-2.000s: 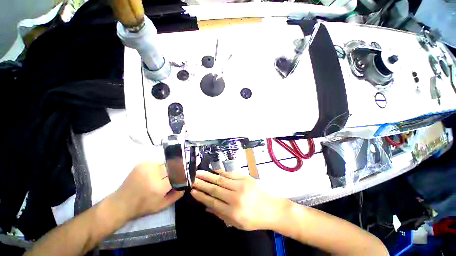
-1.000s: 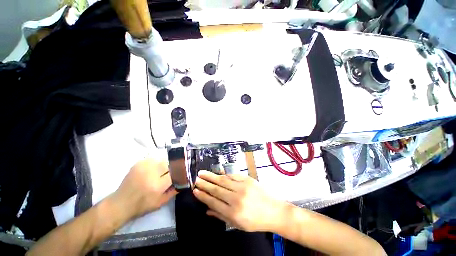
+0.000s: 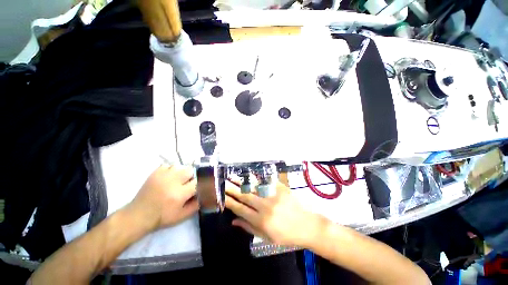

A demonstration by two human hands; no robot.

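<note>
A black fabric piece (image 3: 225, 239) lies under both hands at the needle area and hangs over the table's near edge. My left hand (image 3: 167, 195) is left of the shiny dark upright piece (image 3: 209, 186), its fingertips partly hidden behind it. My right hand (image 3: 273, 214) rests with its fingers on the fabric right of that piece, beside the presser foot area (image 3: 256, 181). Whether the left fingers pinch cloth is hidden. The white sewing machine head (image 3: 301, 133) stands just beyond the hands.
A pile of black cut pieces (image 3: 72, 111) lies left of the machine. Red-handled scissors (image 3: 328, 181) and a clear plastic bag (image 3: 404, 189) lie to the right. A wooden-handled post (image 3: 162, 22) rises from the head's left end. A black strip (image 3: 379, 100) drapes over the head.
Both hands have moved slightly away from me toward the machine, with the right fingers nearer the presser foot. The whole view has shifted a little, so the machine appears further right.
</note>
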